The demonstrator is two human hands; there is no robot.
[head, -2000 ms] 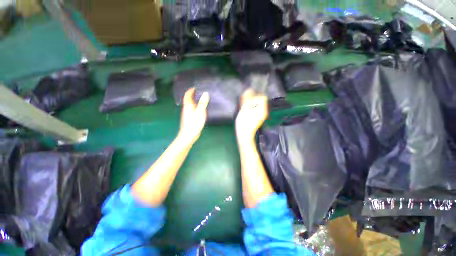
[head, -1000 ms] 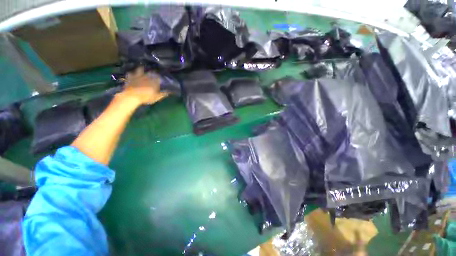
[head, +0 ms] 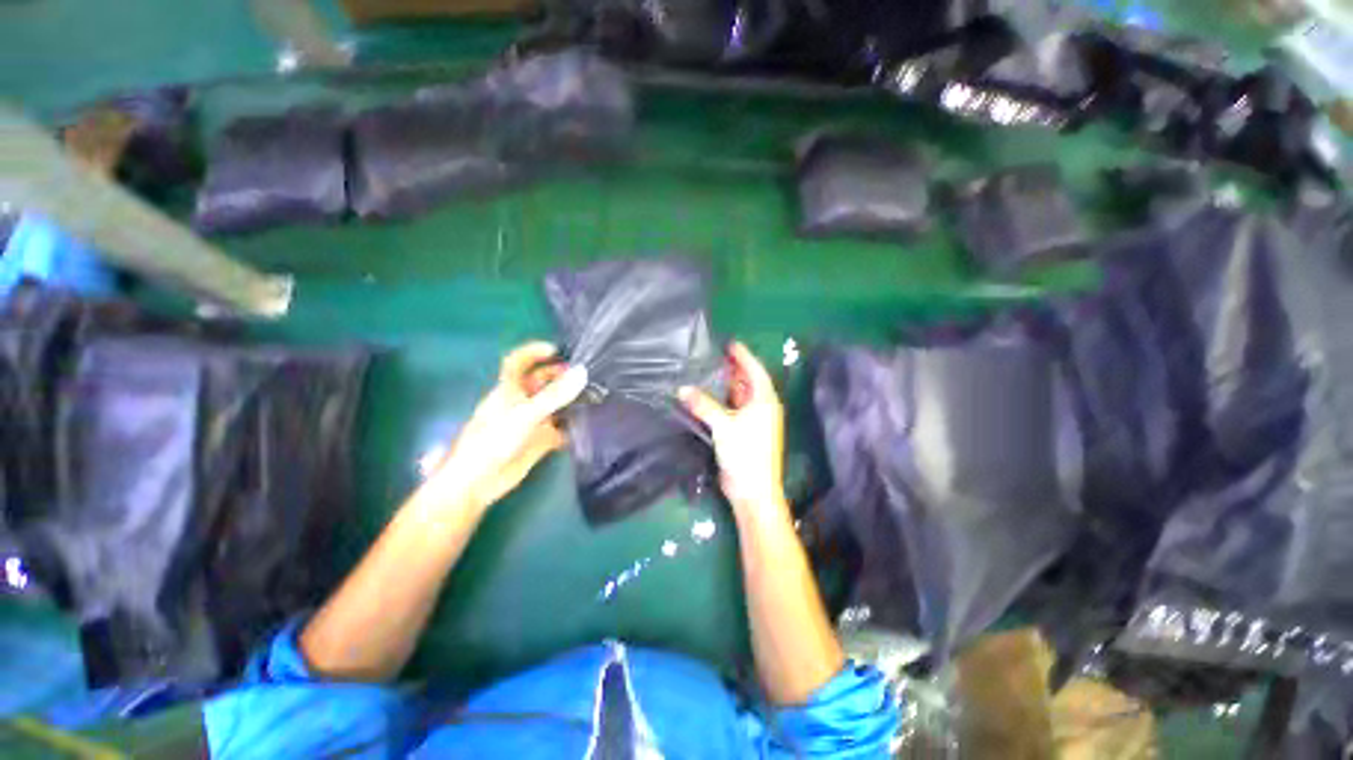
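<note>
A dark grey-purple filled bag (head: 641,334) is held between my two hands above the glossy green bench surface, in the middle of the view. Creases run across its waist, and its lower part (head: 631,453) hangs toward me. My left hand (head: 519,423) grips its left edge, with the thumb on top near the creases. My right hand (head: 742,423) grips its right edge, with thumb and fingers around the side. The undersides of the fingers are partly hidden by the bag.
Folded packets (head: 275,171) lie in a row on the green lane (head: 712,208) beyond. Waiting bags are piled at left (head: 134,446) and right (head: 994,460). Glossy black bags (head: 1024,74) lie farther back. A pale slanted bar (head: 149,230) stands at left. Brown cardboard (head: 1024,698) shows at lower right.
My left hand has come back from the packet row to the near bench, and my right hand is in view again. Both now hold a bag. The view has shifted.
</note>
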